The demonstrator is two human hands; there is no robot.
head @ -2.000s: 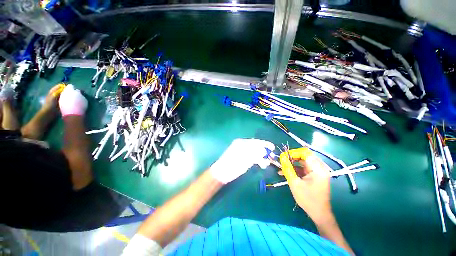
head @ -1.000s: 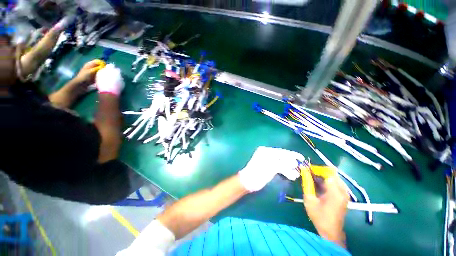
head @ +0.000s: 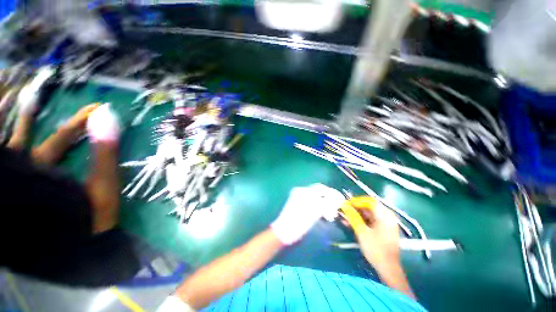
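Observation:
The frame is blurred. My left hand (head: 306, 209), in a white glove, is closed at the fingertips on a small part, seen as a blue connector in the earlier frames. My right hand (head: 377, 230), with yellow covers on thumb and fingers, meets the left fingertips and pinches thin loose wires there. The connector itself is mostly hidden between the fingers. A white sleeved harness (head: 430, 244) lies across below and right of my right hand. Several straight white harnesses (head: 390, 169) lie side by side just beyond my hands.
A tangled harness pile (head: 183, 164) lies left on the green mat (head: 262, 161). A rear harness pile (head: 427, 131) is right of the metal post (head: 373, 64). A blue bin (head: 536, 137) and further harnesses (head: 535, 241) are at right. A neighbour's gloved hand (head: 102, 124) works at left.
The camera view swung left, then partly back. My hands stay together at the fingertips. The two crossed white sleeves by my right hand now show as nearly one line.

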